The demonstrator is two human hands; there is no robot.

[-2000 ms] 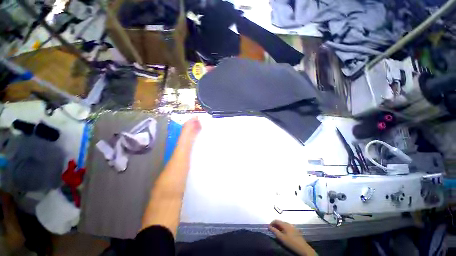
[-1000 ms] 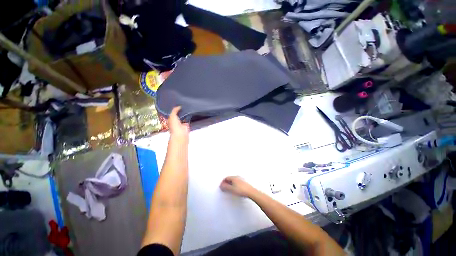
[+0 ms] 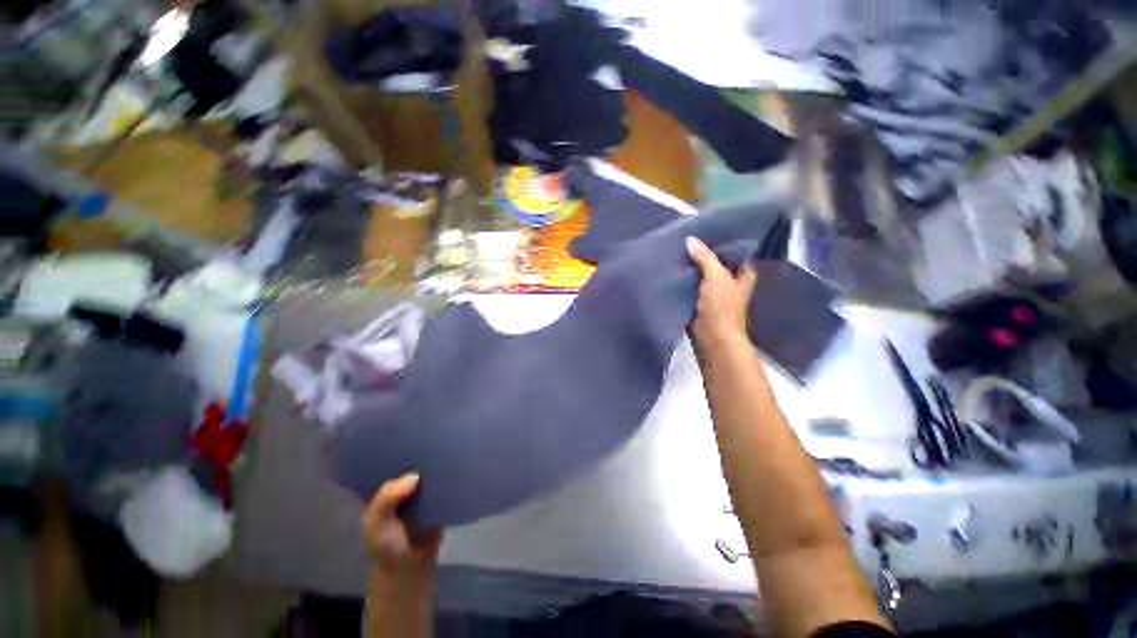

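A large dark grey cut panel with a rounded end and a curved inner edge is spread between both my hands above the white table. My left hand grips its lower left edge, thumb on top. My right hand grips its upper right part, thumb on top. More dark grey pieces lie behind, one right of my right hand and one beyond the panel. The frame is blurred.
The sewing machine arm is at right, with scissors and a black cone with pink centres behind. Pale lilac-grey strips lie on the grey board at left. Cloth and boxes stand at the back.
The large panel has come off the back of the table, towards me and to the left. My left hand has drawn back with its edge. My right hand has reached forward and taken hold.
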